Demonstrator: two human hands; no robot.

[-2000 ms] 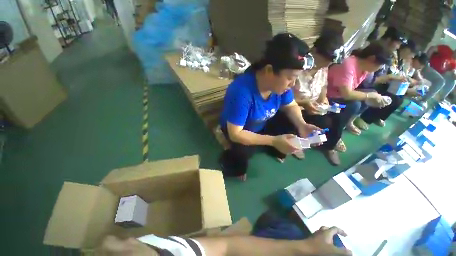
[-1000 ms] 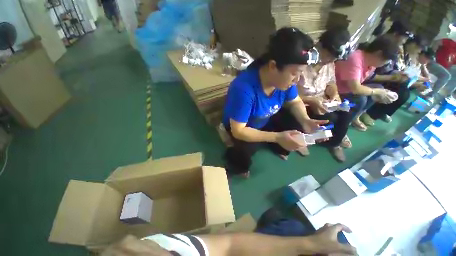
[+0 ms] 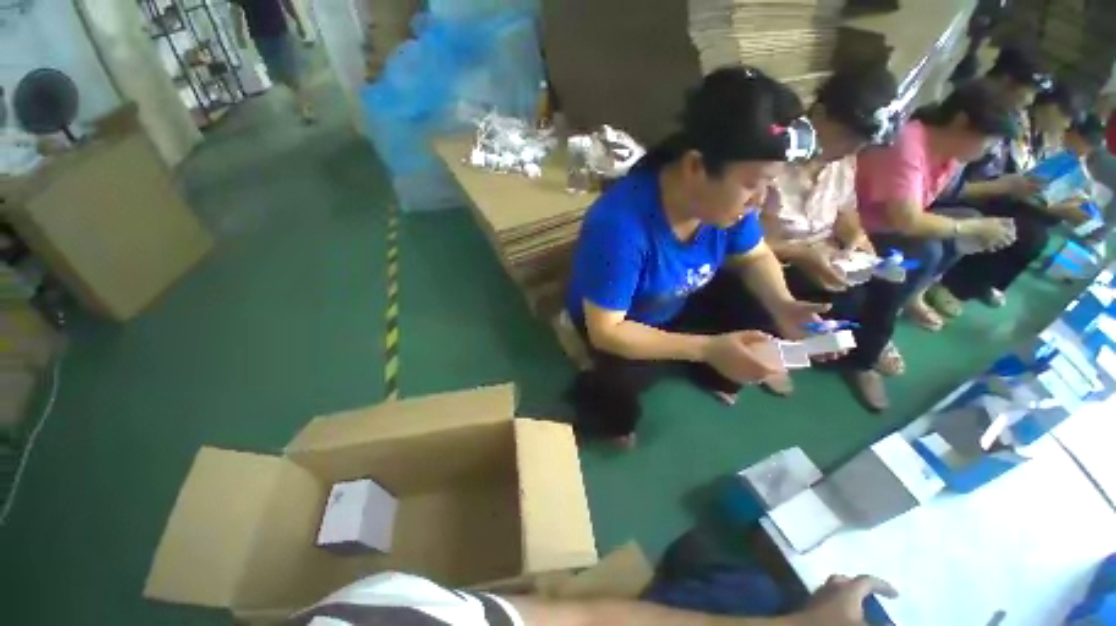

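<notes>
My left hand (image 3: 844, 602) is low at the right, cut off by the bottom edge, at the end of a bare forearm with a striped sleeve. Its fingers are curved at the white table's (image 3: 967, 544) near edge. A small dark blue patch shows by the fingertips; I cannot tell whether it is held. My right hand is not in view. A white box (image 3: 357, 516) stands inside an open brown carton (image 3: 459, 520) on the floor, towards the carton's left side.
White-and-blue boxes (image 3: 875, 483) line the table's far edge. A seated person in a blue shirt (image 3: 643, 263) holds a small white box (image 3: 796, 353); several others sit beyond. Stacked flat cardboard (image 3: 526, 232) and a brown carton (image 3: 116, 232) stand behind. Yellow-black tape (image 3: 392, 306) marks the floor.
The view has turned slightly left, so the carton, people and table sit further right in the picture. My left hand appears slightly lower and more cut off. The white box remains in the carton.
</notes>
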